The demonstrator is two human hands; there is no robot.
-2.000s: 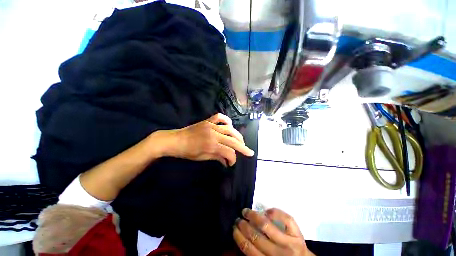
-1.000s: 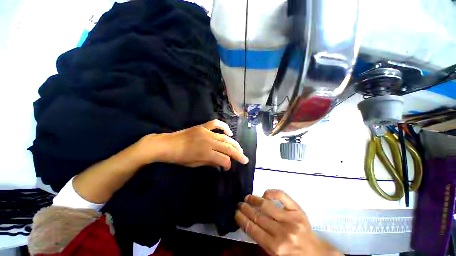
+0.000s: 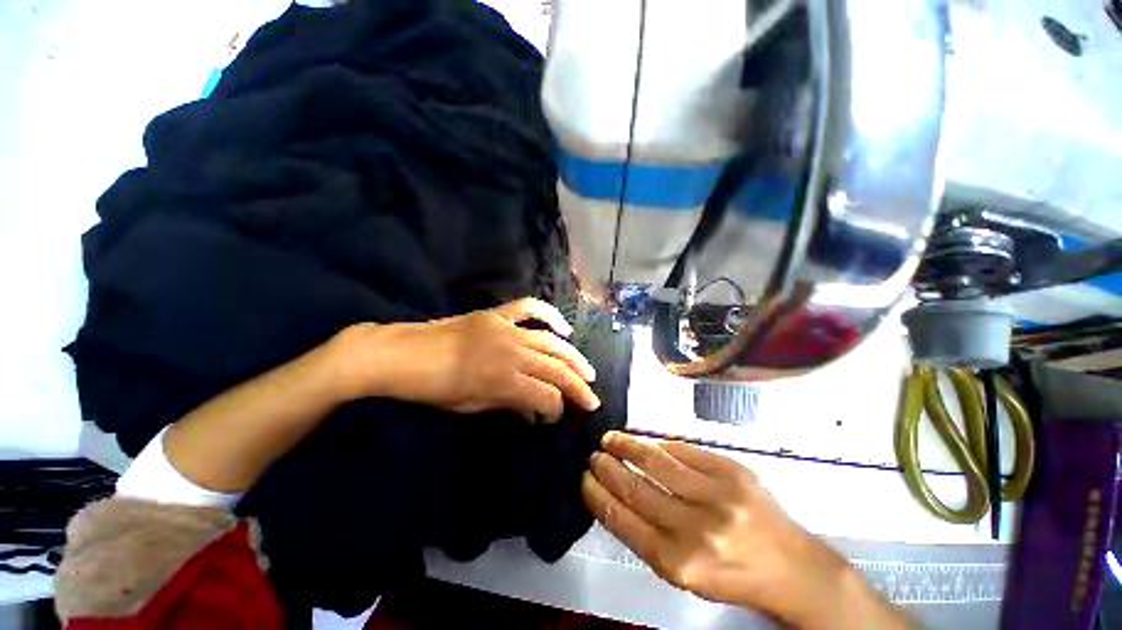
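Note:
A large bunched black garment (image 3: 320,234) lies left of the needle and hangs over the front table edge. Fine gathers show near the presser foot (image 3: 630,305). My left hand (image 3: 492,363) lies on the cloth with fingers spread, pressing it just in front of the foot. My right hand (image 3: 695,511) pinches the cloth's right edge between thumb and fingers, below my left fingertips. The white lockstitch machine head (image 3: 664,123) with a blue stripe stands over the cloth. The needle itself cannot be made out.
Yellow-handled shears (image 3: 941,443) lie right of the machine, beside a purple box (image 3: 1068,529). A ribbed grey knob (image 3: 726,401) sits right of the foot. An engraved ruler (image 3: 935,582) runs along the front edge. Black ties (image 3: 37,505) hang at the left table edge.
My right hand has moved up along the cloth edge, closer to my left hand and the foot. The front cloth has drawn upward. The camera view has shifted, so the machine head looks larger.

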